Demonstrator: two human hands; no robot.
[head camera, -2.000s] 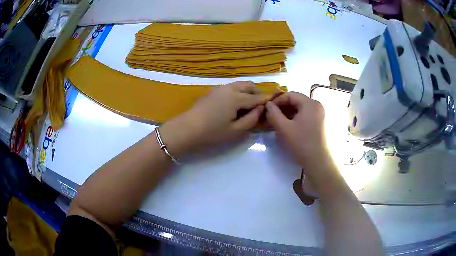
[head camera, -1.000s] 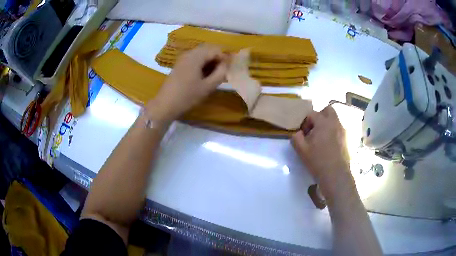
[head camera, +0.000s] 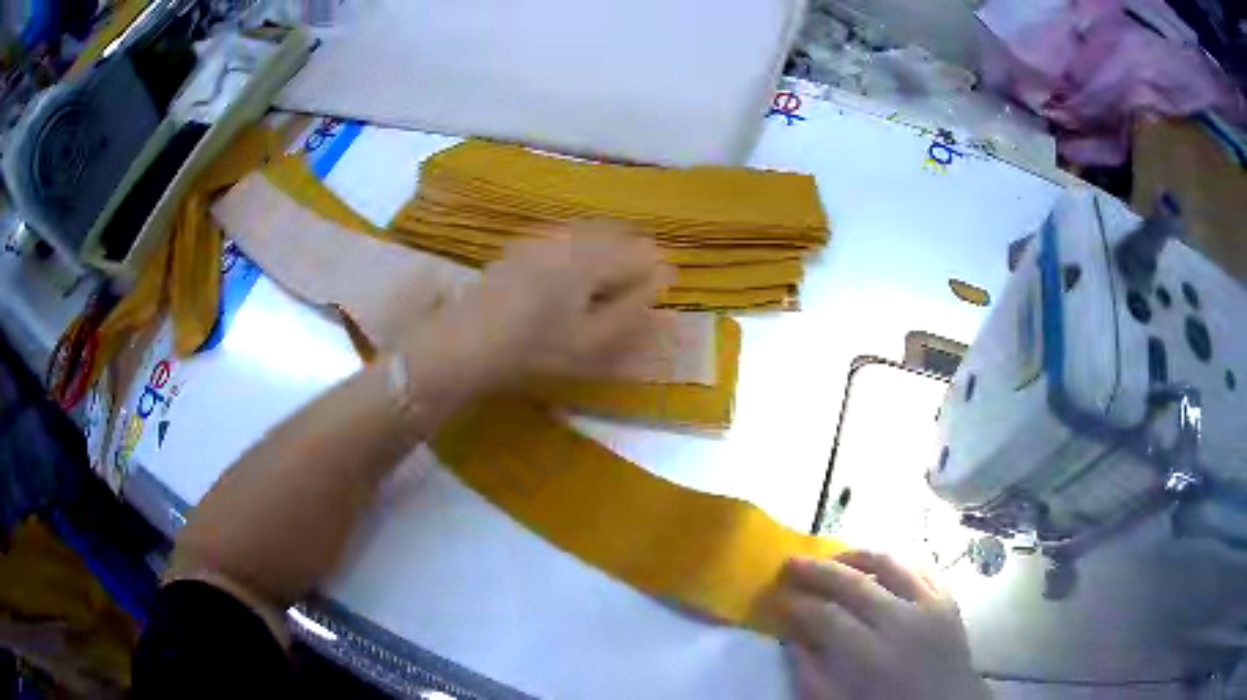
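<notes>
A curved mustard strip runs from under my left forearm to my right hand, mustard side up. My right hand holds its right end near the machine bed, partly cut off by the lower edge. My left hand is blurred over the strips; whether it grips one is unclear. A strip with its pale side up lies to the left, and pale fabric also shows right of my left hand, on top of mustard pieces. A neat mustard stack lies behind.
The white sewing machine head stands at the right over its lit bed. A pale board lies at the back, with pink fabric behind right. Loose mustard strips hang at the left, beside a grey device.
My right hand has moved down toward the front with the strip's end, and the strip now stretches diagonally. My left hand has moved down from the stack. A pale side now shows at left.
</notes>
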